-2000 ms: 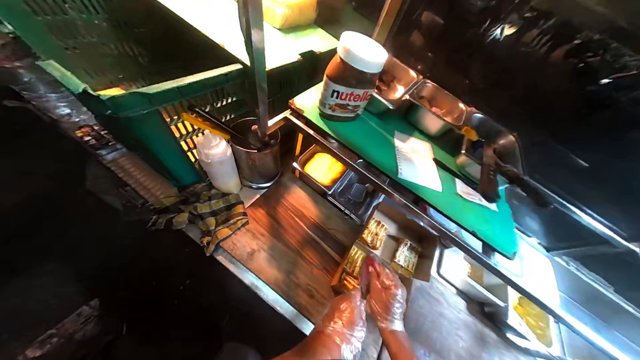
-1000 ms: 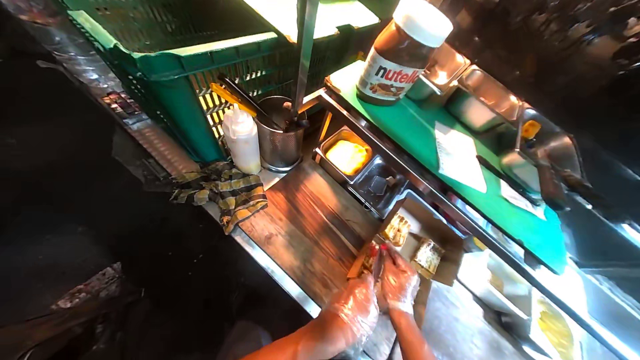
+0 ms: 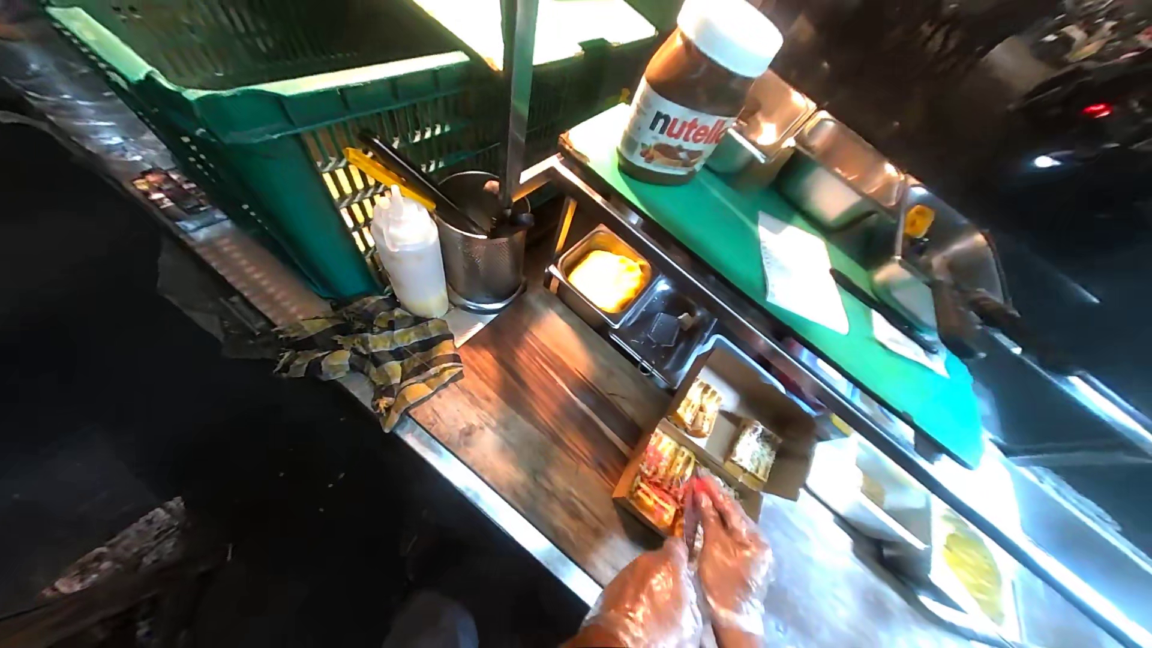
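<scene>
A cardboard box lies unfolded at the edge of the wooden board, with several food pieces inside. Two pale pieces, one at the back and one at the right, sit apart from food with red topping at the near left. My left hand, in a clear plastic glove, is just below the box's near edge. My right hand, gloved too, touches it and reaches over the box's near corner. Something red shows at the right fingertips; whether it is held or is sauce on the glove, I cannot tell.
Behind the wooden board stand metal trays, one with yellow spread. A white squeeze bottle, metal utensil canister and checked cloth lie left, beside a green crate. A Nutella jar stands on the green shelf.
The view has shifted and moved closer. Red-topped food at the box's near left shows more plainly now. Both gloved hands stay close together at the box.
</scene>
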